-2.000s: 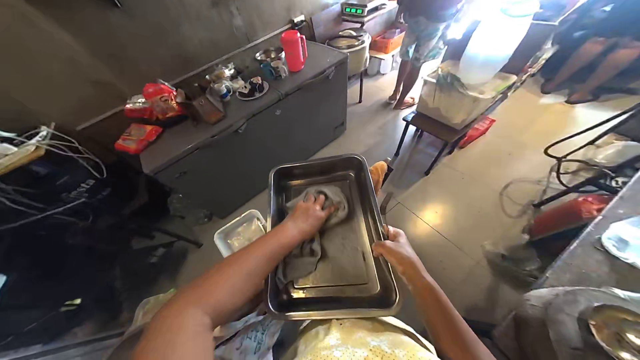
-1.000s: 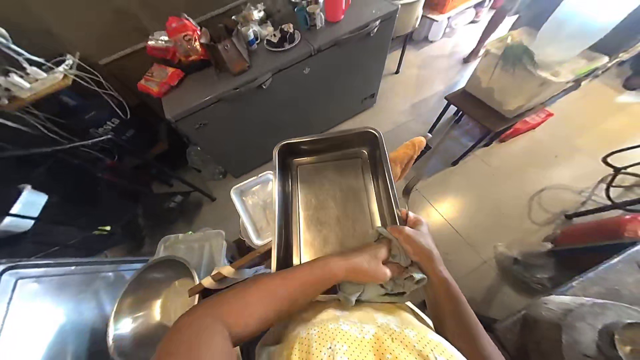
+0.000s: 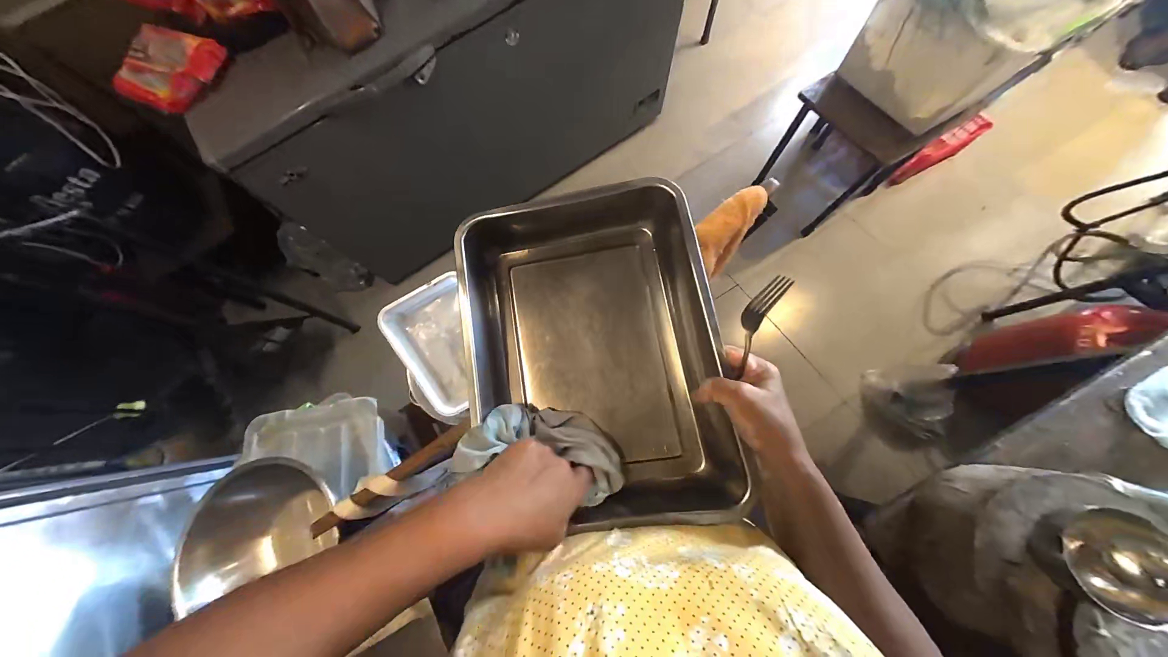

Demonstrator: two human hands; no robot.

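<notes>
A deep rectangular metal pan point(image 3: 593, 347) is held out in front of my yellow dotted clothing. My left hand point(image 3: 534, 493) grips a grey-blue cloth point(image 3: 575, 443) against the pan's near left corner. With my right hand point(image 3: 753, 397) I hold the pan's right rim, and a metal fork point(image 3: 762, 310) stands up from the same hand, tines pointing away from me. The fork's handle end is hidden in the fingers.
Left of the pan are a white-rimmed plastic container point(image 3: 429, 338), a clear plastic box point(image 3: 319, 433), a metal bowl point(image 3: 255, 529) and a wooden handle point(image 3: 392, 479). A grey chest freezer point(image 3: 484, 119) stands beyond. At the lower right lies a round metal lid point(image 3: 1118, 566).
My left hand has taken the cloth from the pan's near right side, by my right hand, to its near left corner. The fork now shows clearly. The view has tilted down.
</notes>
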